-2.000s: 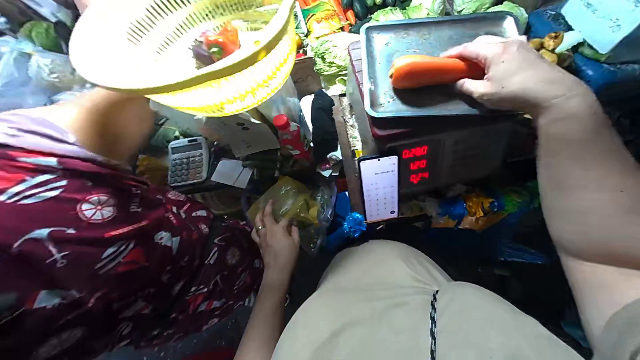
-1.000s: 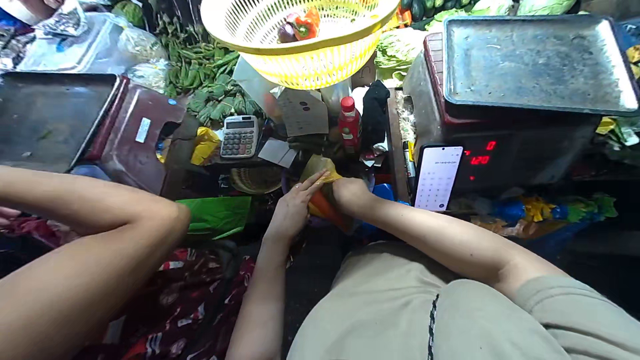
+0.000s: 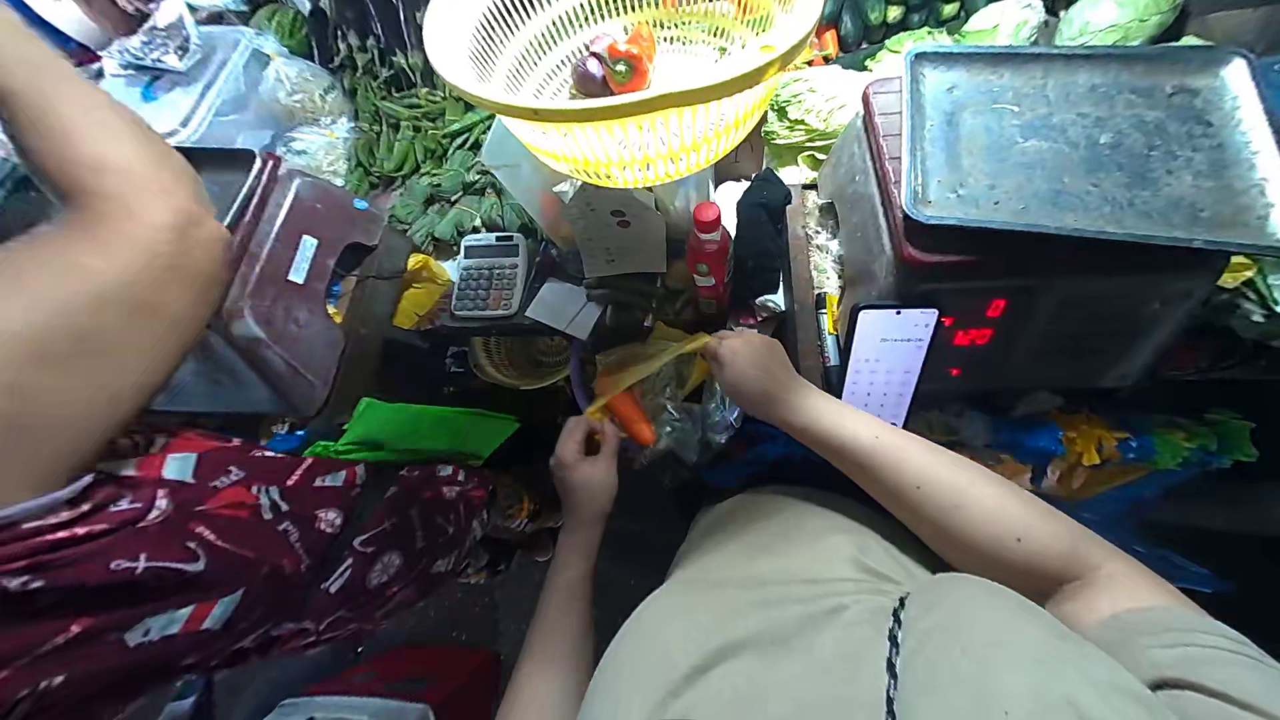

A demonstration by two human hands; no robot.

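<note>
A carrot lies in a thin yellow plastic bag below the table edge. My left hand pinches the near left side of the bag's rim. The far right side of that rim is in my right hand, so the mouth is stretched between the two. Clear plastic bags hang just under my right hand. To the right a digital scale with lit red figures carries a bare metal tray. A phone showing a calculator leans against the scale.
A yellow plastic basket with a red pepper and an onion hangs or stands above. Behind my hands are a calculator, paper slips and a red bottle. Another person's arm and a second scale are at left.
The carrot was on the scale tray under my right hand two seconds ago; now it is in the yellow bag. My right hand has come over to the bag. The other person's arm has moved up.
</note>
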